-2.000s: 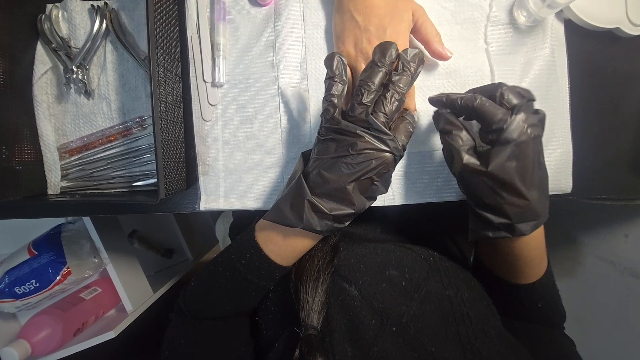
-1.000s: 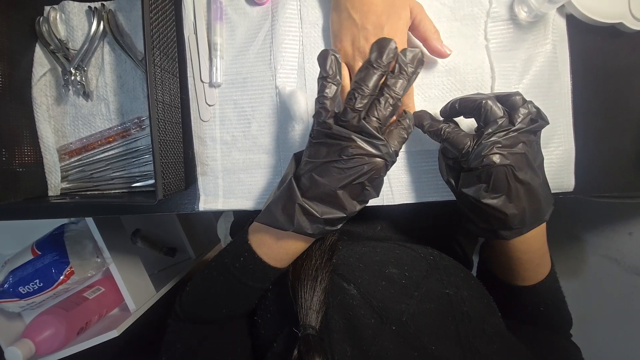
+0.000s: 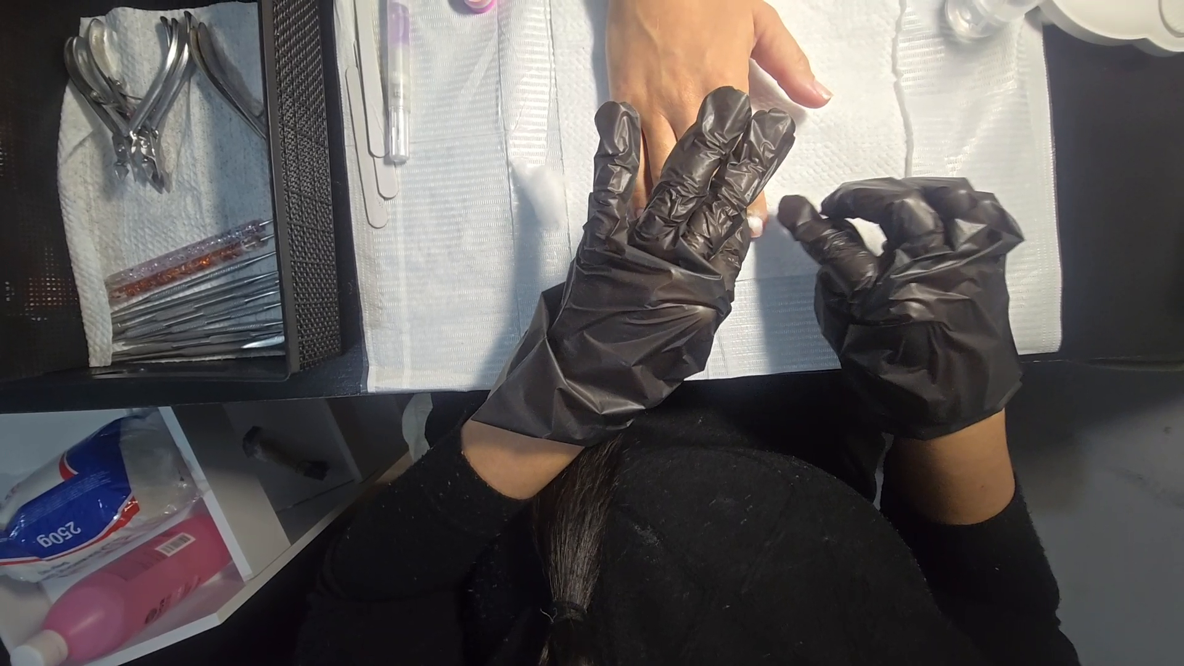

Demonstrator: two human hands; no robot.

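Note:
My left hand (image 3: 647, 287), in a black disposable glove, lies over the fingers of another person's bare hand (image 3: 680, 55), which rests palm down on white disposable towels (image 3: 444, 277). One of that person's fingertips, with a pale nail, shows beside my left fingers; my grip under the glove is hidden. To the right, my right hand (image 3: 916, 296), gloved alike, hovers with bent fingers and the thumb near that fingertip. Between its thumb and index finger there is a gap with a white patch behind; whether it pinches something small is unclear. A white cotton tuft (image 3: 541, 192) lies left of my left hand.
A black basket (image 3: 310, 185) at left holds cuticle nippers (image 3: 139, 111) and metal tools (image 3: 199, 314) on a paper towel. Nail files (image 3: 368, 139) and a clear purple-topped tube (image 3: 398, 83) lie beside it. A clear container (image 3: 980, 14) stands top right. Below left, an open drawer (image 3: 231, 518) holds a pink bottle (image 3: 139, 583).
My right hand's fingers, bunched together two seconds ago, have spread somewhat, and its thumb now points toward the other person's fingertip. My left hand has shifted slightly, its fingers more apart.

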